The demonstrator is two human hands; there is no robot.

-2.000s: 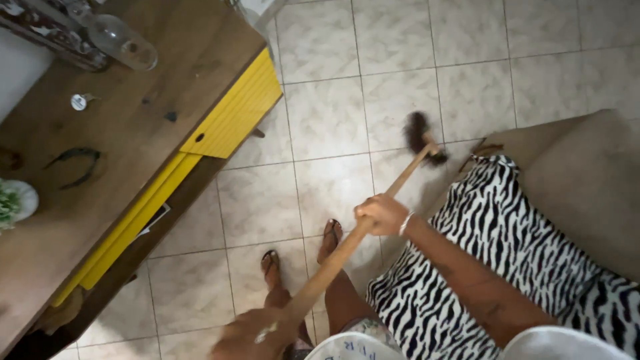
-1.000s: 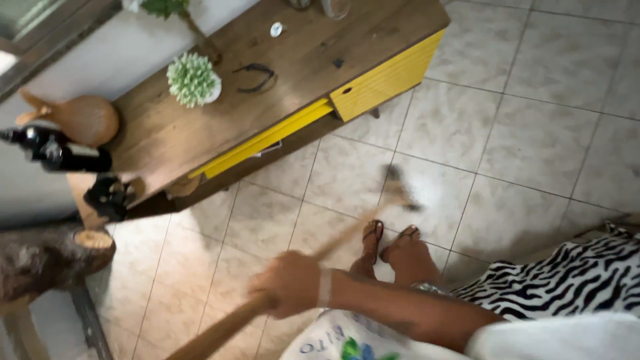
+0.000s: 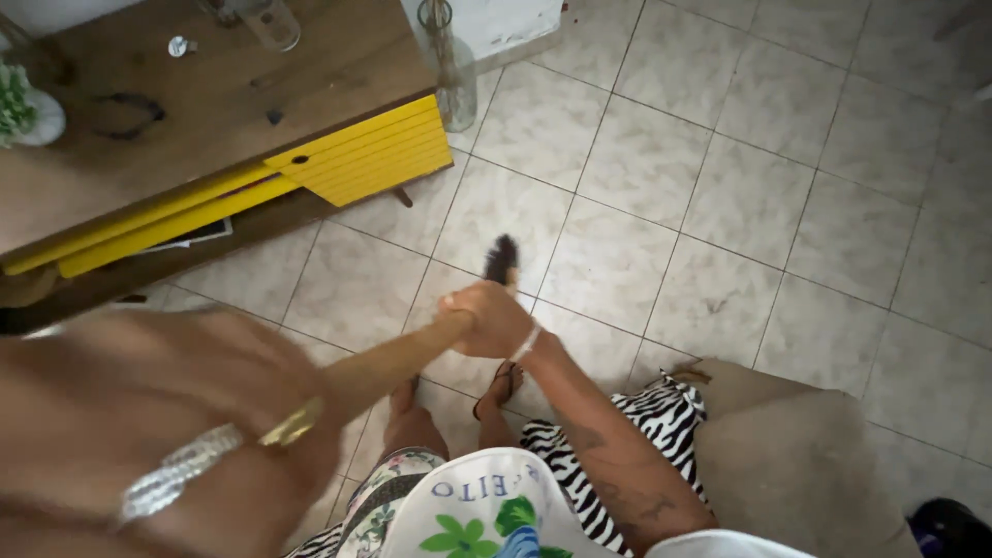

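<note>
A broom with a wooden handle [image 3: 387,364] slants from the lower left down to the tiled floor. Its dark bristles [image 3: 502,257] show just beyond my right hand [image 3: 490,319], which is closed around the handle and wears a pale band at the wrist. My left hand [image 3: 170,434], large, blurred and near the camera, wraps the upper part of the handle; two rings, one silver-coloured and one gold-coloured, are on its fingers. My feet in flip-flops [image 3: 505,381] stand on the tiles below the right hand.
A wooden sideboard with a yellow front [image 3: 380,151] stands at upper left, holding a potted plant [image 3: 43,116] and a glass [image 3: 271,23]. Beside it is a tall glass vase [image 3: 457,93]. At lower right are a beige sofa [image 3: 783,442] and zebra-print fabric [image 3: 666,418].
The view has swung right since one second ago. The left hand now shows large at the handle's upper part, and the bristles have moved relative to my feet.
</note>
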